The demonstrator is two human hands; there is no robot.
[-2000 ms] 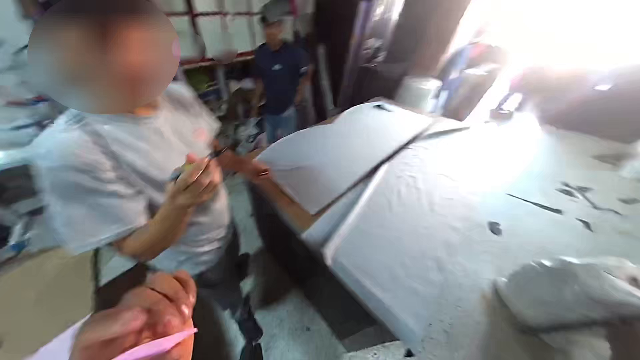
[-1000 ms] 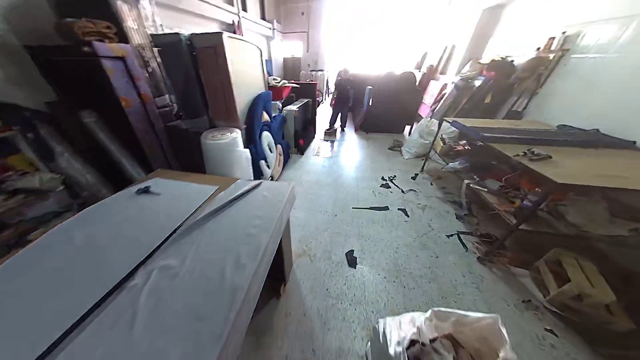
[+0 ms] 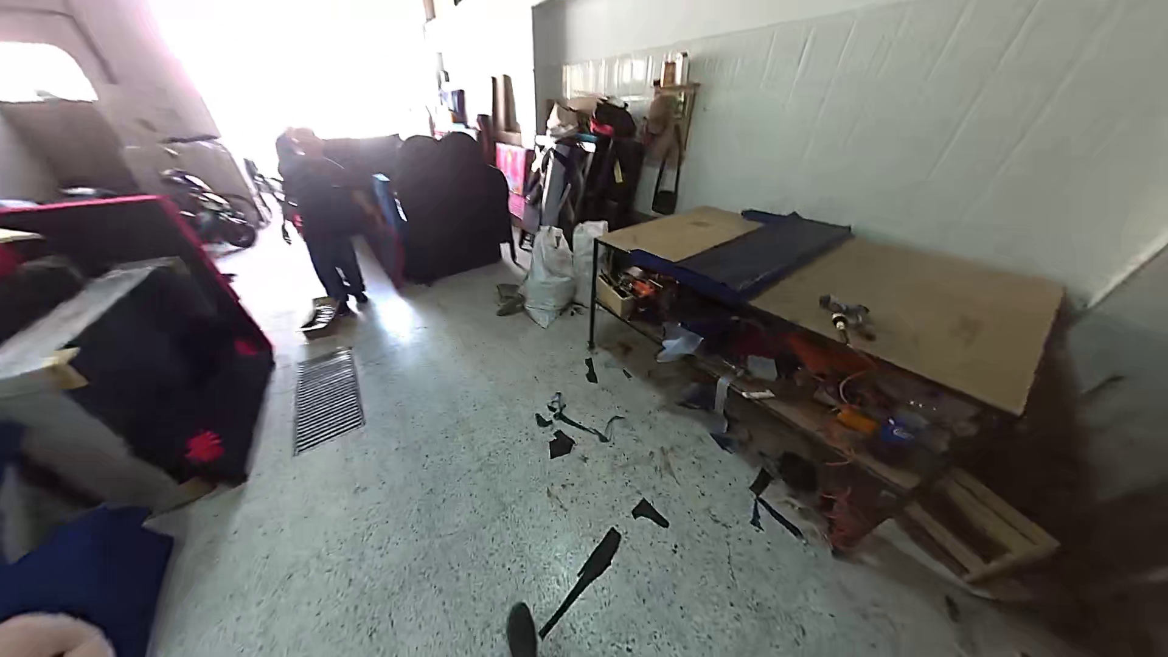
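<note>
Neither of my hands shows in the head view. The dark toe of a shoe [image 3: 522, 630] is at the bottom edge, touching or close to a long black scrap [image 3: 584, 579] on the speckled floor. A work table [image 3: 949, 315] with a brown board top stands to the right. Dark blue fabric [image 3: 771, 251] lies across it, and a metal tool, perhaps an air spray gun [image 3: 847, 315], rests nearer its front edge. The shelf below is crowded with loose materials. At the lower left is dark blue padded material [image 3: 91, 570] with a pale rounded piece [image 3: 55, 636] over it.
A person [image 3: 324, 214] stands near the bright doorway. Black upholstered pieces [image 3: 452, 205] are behind, white sacks [image 3: 550, 278] left of the table. A floor grate [image 3: 328, 401], black scraps [image 3: 650, 513], a wooden crate [image 3: 981, 529] and a red-edged black panel [image 3: 182, 338] lie or stand around the floor.
The view has swung far to the right and moved along the floor. The hand with a pink piece, seen two seconds ago, is out of view, as are the nearby co-worker and the grey-covered table.
</note>
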